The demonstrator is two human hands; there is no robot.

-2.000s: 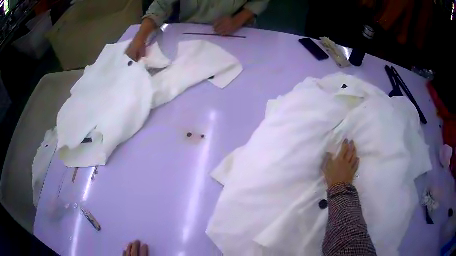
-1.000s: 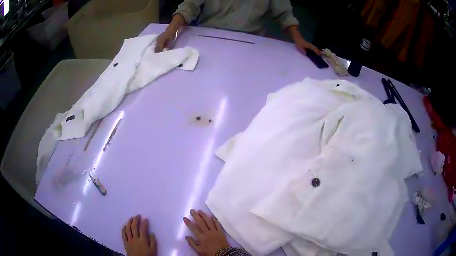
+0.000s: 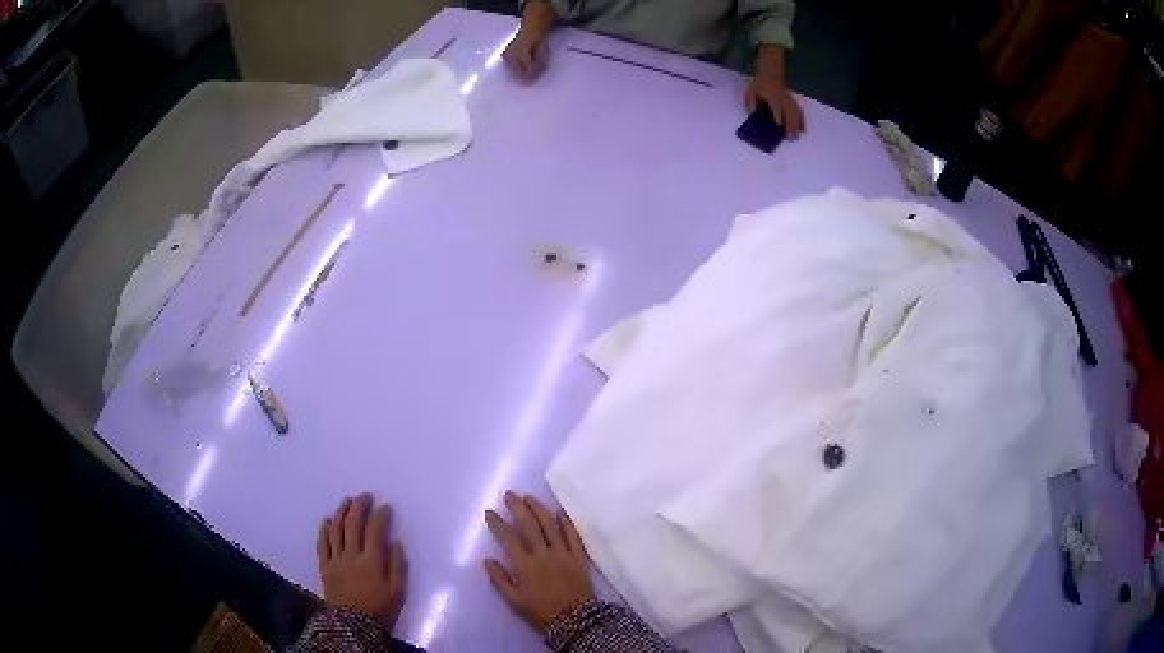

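My left hand lies palm down on the glossy lilac table near its front edge, fingers a little apart, holding nothing. My right hand lies flat beside it to the right, fingers spread and empty, close to the left edge of a large white garment. The garment is spread over the right side of the table, with a dark round button on its front. A second white garment lies at the table's back left and hangs over the edge into a pale plastic bin.
Two dark dots are on the tabletop. A small cutter-like stick and a brown strip lie left. Opposite, a person's hand is on a dark phone. Black tools lie at the right edge.
My right hand has left the large garment and now rests on the table; my left hand is further into view. The other white garment has slid into the bin, and the other person's hand has moved the phone.
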